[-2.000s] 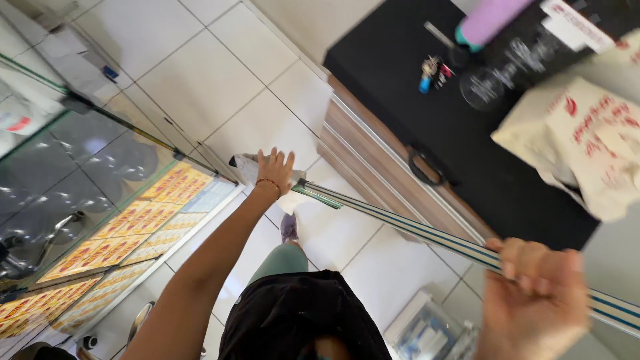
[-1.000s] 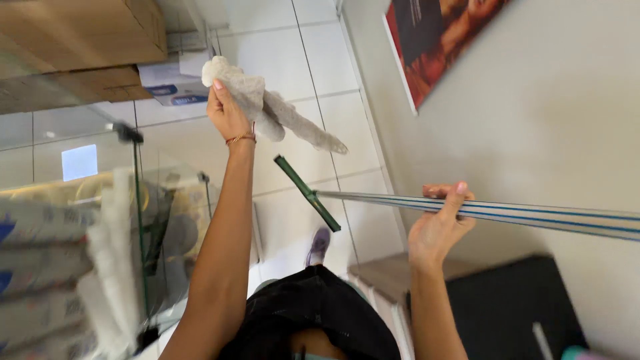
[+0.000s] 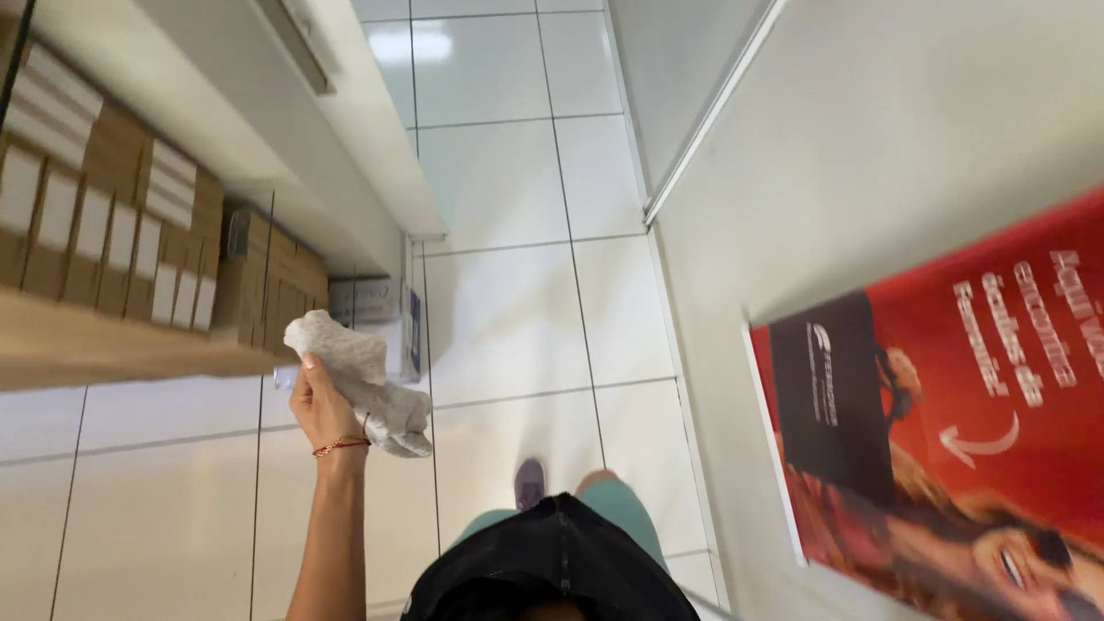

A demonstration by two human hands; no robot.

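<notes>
My left hand [image 3: 326, 410] grips a crumpled whitish cloth [image 3: 358, 379] at the lower left of the head view, its thumb pressed on the cloth and the rest hanging to the right. A bracelet circles that wrist. My right hand is out of the frame. Near the bottom edge, right of my dark top, a short piece of a thin pole [image 3: 709, 604] shows; the rest of it is hidden or outside the view.
Shelving [image 3: 285, 129] with cardboard boxes [image 3: 112, 207] stands on the left, and smaller boxes [image 3: 371, 302] lie at its end. White floor tiles [image 3: 509, 319] run ahead between it and a pale wall [image 3: 828, 155]. A red poster [image 3: 931, 405] hangs on that wall.
The view has swung to the box shelves and poster. My right hand and the squeegee's green head, visible a second ago, have left view. The cloth, hanging long before, is now bunched at my left hand.
</notes>
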